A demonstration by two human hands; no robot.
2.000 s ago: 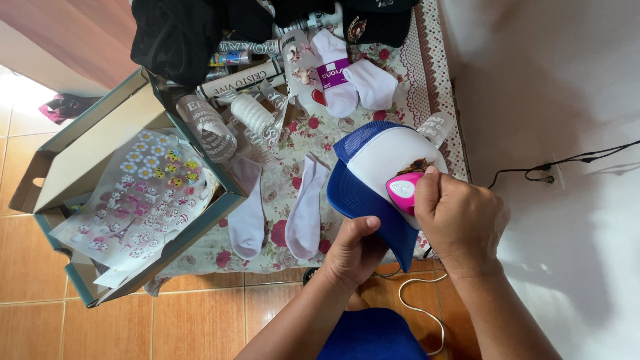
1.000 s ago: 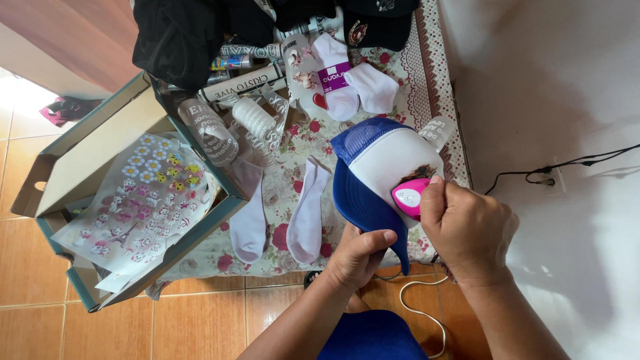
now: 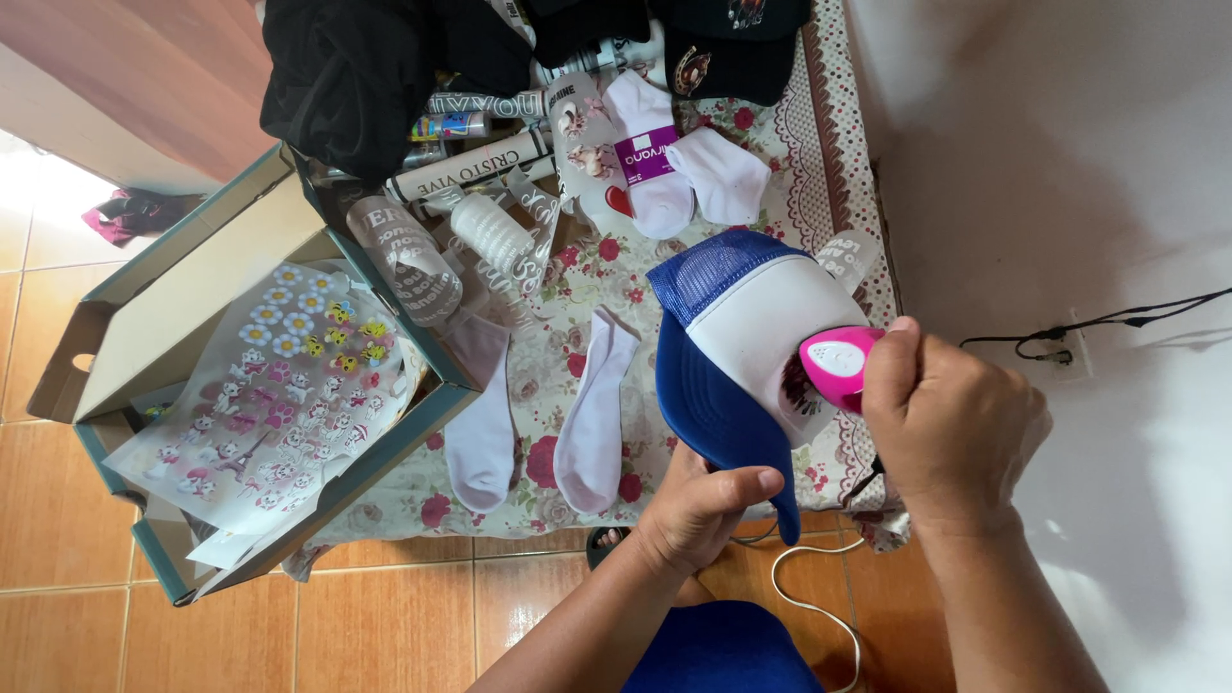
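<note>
My left hand [image 3: 707, 496] holds a blue and white mesh-back cap [image 3: 770, 313] by its blue brim, thumb on top and fingers hidden beneath. In my right hand [image 3: 948, 423] is a pink mini heat press [image 3: 839, 368] with a pale oval panel, lying against the cap's white front. A dark printed design shows partly beside the press; the rest is covered. Two white socks, one [image 3: 597, 414] nearer the cap and another [image 3: 481, 414] by the box, lie flat on the flowered tablecloth [image 3: 544, 385].
An open cardboard box [image 3: 192, 289] holds sticker transfer sheets [image 3: 289, 385]. Behind are rolled printed films [image 3: 472, 164], banded white socks [image 3: 650, 159], black caps [image 3: 731, 63] and black cloth [image 3: 342, 87]. A wall outlet with a black cable [image 3: 1054, 332] is at right; a white cord [image 3: 813, 602] lies below.
The pink press has shifted over the cap front, and the cap has turned slightly. Both hands keep their holds.
</note>
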